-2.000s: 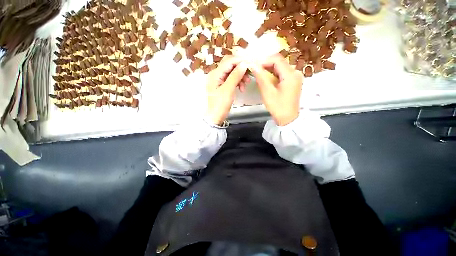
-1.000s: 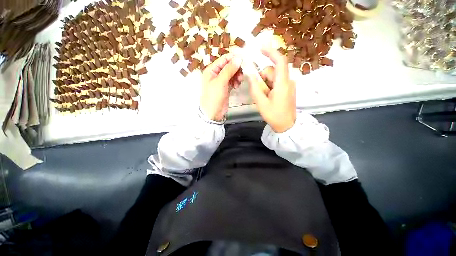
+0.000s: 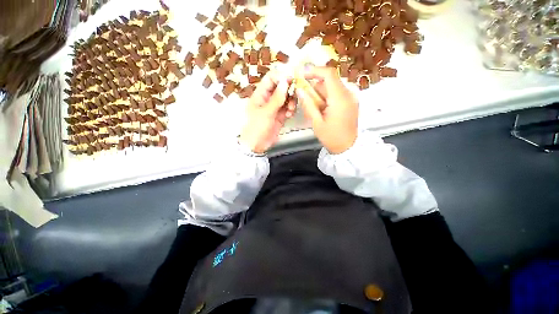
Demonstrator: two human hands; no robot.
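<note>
My left hand (image 3: pixel 265 110) and my right hand (image 3: pixel 331 107) are close together above the white tabletop (image 3: pixel 202 132), near its front edge. A small brown leather tab (image 3: pixel 290 92) with a bright glint shows at my left fingertips. My right thumb and fingers are pinched beside it; glare and the fingers hide what is between them. Loose brown tabs (image 3: pixel 231 64) lie beyond my left hand. A dense pile of brown tabs with shiny metal rings (image 3: pixel 365 37) lies beyond my right hand.
Tabs laid in rows (image 3: pixel 116 92) are on the left. Brown and grey layered leather pieces (image 3: pixel 38 129) hang at the far left. A cream tape roll (image 3: pixel 431 7) is cut off at the top. A clear bag of shiny rings (image 3: pixel 521 37) is far right, above a black wire rack (image 3: pixel 534 132).
The view has shifted slightly. My right index finger, stretched forward a second ago, is now bent in, and my hands are closer together. A tab with a glint now shows at my left fingertips.
</note>
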